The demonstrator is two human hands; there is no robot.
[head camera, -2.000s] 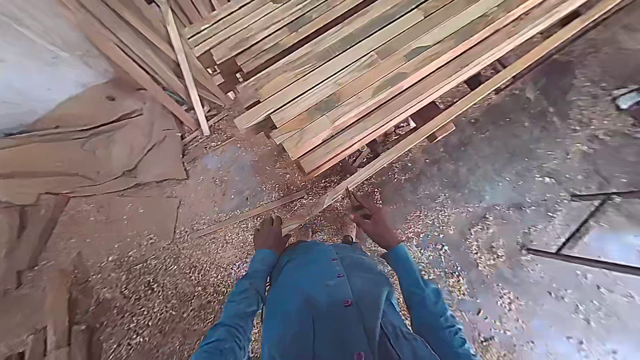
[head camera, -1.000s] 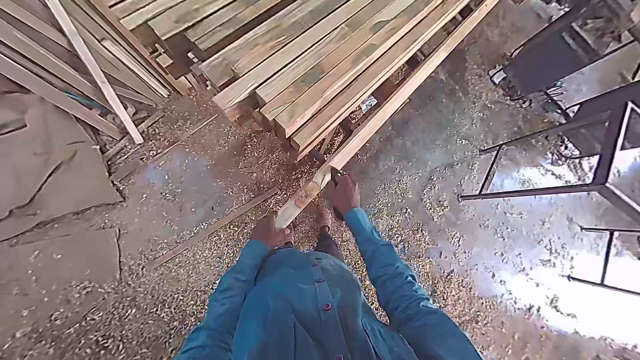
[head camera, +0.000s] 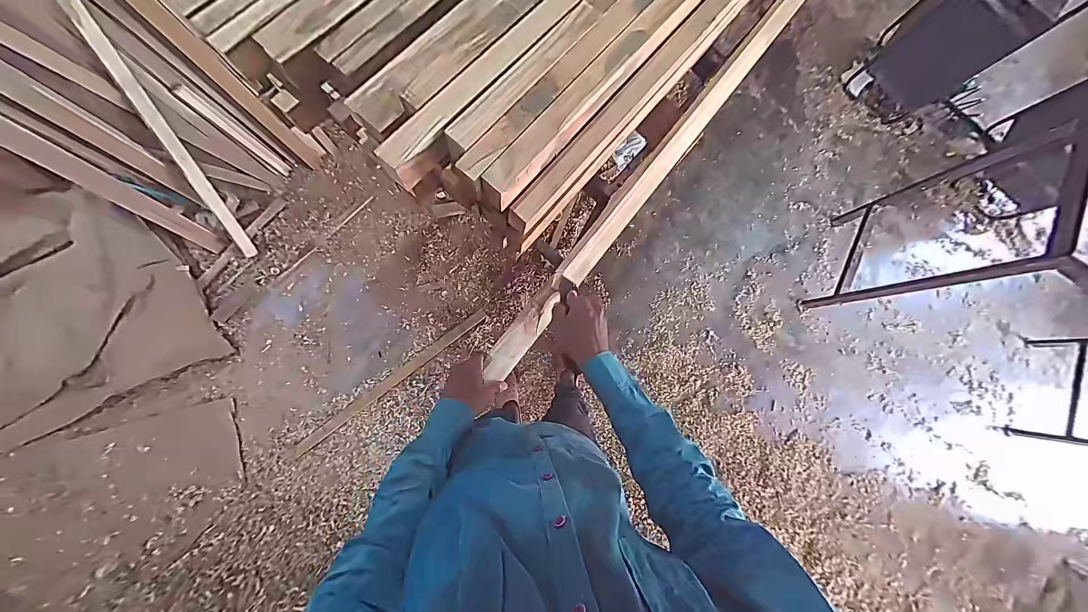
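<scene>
A short length of pale wooden board (head camera: pixel 520 337) lies between my hands, slanting up to the right. My left hand (head camera: pixel 472 382) grips its near lower end. At its upper right edge my right hand (head camera: pixel 581 326) is closed, with something small and dark at its fingertips, too unclear to name. Just beyond, a long wooden batten (head camera: pixel 671 157) runs away to the upper right beside the stack of timber; whether it joins or only meets the board in my hands I cannot tell.
Stacked wooden beams (head camera: pixel 510 110) fill the top middle, their ends toward me. Loose battens (head camera: pixel 110 144) lean at upper left above brown sheeting (head camera: pixel 102 306). A thin wood strip (head camera: pixel 391 382) lies on the shavings-strewn floor. Metal frames (head camera: pixel 952 276) stand at right.
The view has shifted to the right, bringing more of the metal frames into sight. Both hands remain at the near end of the wood.
</scene>
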